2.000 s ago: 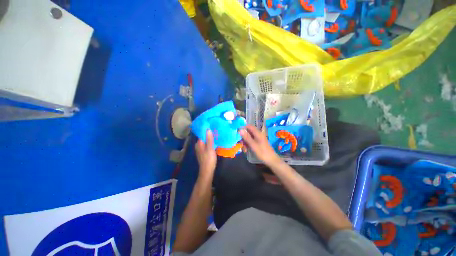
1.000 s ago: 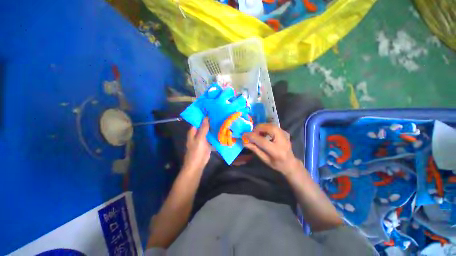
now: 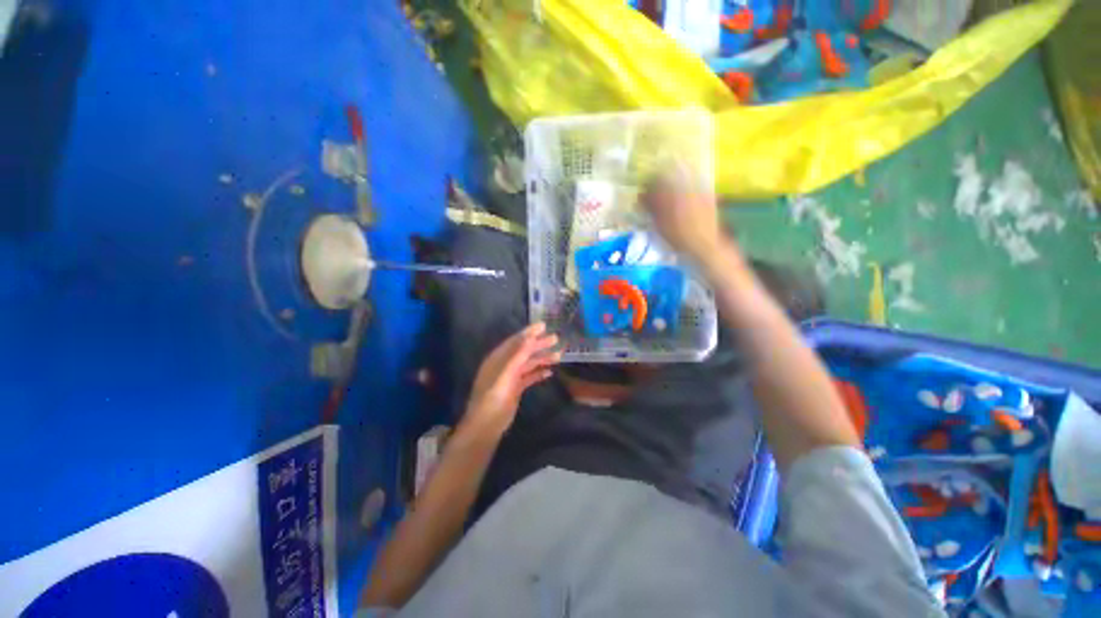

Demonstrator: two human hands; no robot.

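A white perforated basket [image 3: 622,356] sits on the lap. In it lie a blue toy piece [image 3: 658,299] with an orange arc and a pale piece [image 3: 592,211]. My left hand [image 3: 517,372] is at the basket's lower left corner, fingers apart, with nothing in it. My right hand [image 3: 679,205] is blurred over the basket's upper right part; whether it holds anything cannot be told. The thin metal nozzle [image 3: 435,269] sticks out bare from its pale round base [image 3: 336,262], left of the basket.
The blue machine [image 3: 145,302] fills the left side, with a safety sign [image 3: 145,555] at lower left. A yellow bag [image 3: 797,145] with pieces in it lies beyond the basket. A blue crate [image 3: 942,350] full of pieces stands at lower right. White scraps lie on the green floor.
The blue piece held in both hands came off the nozzle and is no longer in them. My right hand moved forward over the basket; my left hand moved down to its near corner. The view shifted.
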